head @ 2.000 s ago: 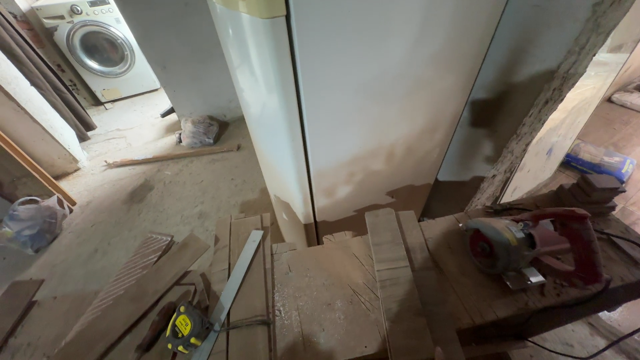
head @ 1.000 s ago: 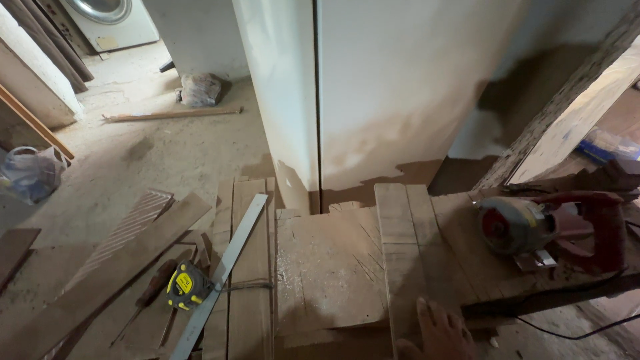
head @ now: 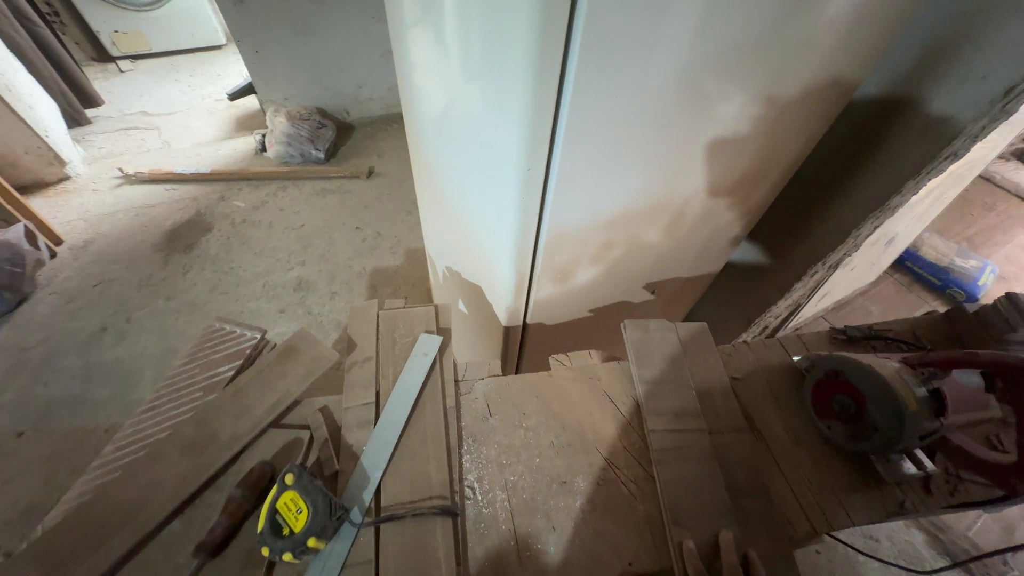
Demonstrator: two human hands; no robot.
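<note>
Only the fingertips of my right hand [head: 722,556] show, at the bottom edge, resting on the near end of a wooden plank [head: 672,424] on the workbench. My left hand is out of the frame. Left of the sawdust-strewn bench board [head: 544,472], a metal ruler [head: 400,416] lies slantwise over more wooden planks [head: 420,400]. Beside its lower part sits a yellow and black tape measure [head: 292,516]. A tool with a wooden handle [head: 236,508] lies left of the tape. A red circular saw [head: 872,404] rests on its side at the right.
A tall white cabinet or refrigerator [head: 640,160] stands directly behind the bench. Loose boards [head: 192,448] project at the left. A cable [head: 912,564] hangs at the lower right. On the floor lie a wooden strip [head: 248,174] and a plastic bag [head: 298,136].
My right hand, absent two seconds ago, came onto the plank at the lower right; now less of it shows, at the bottom edge. The view has tilted downward.
</note>
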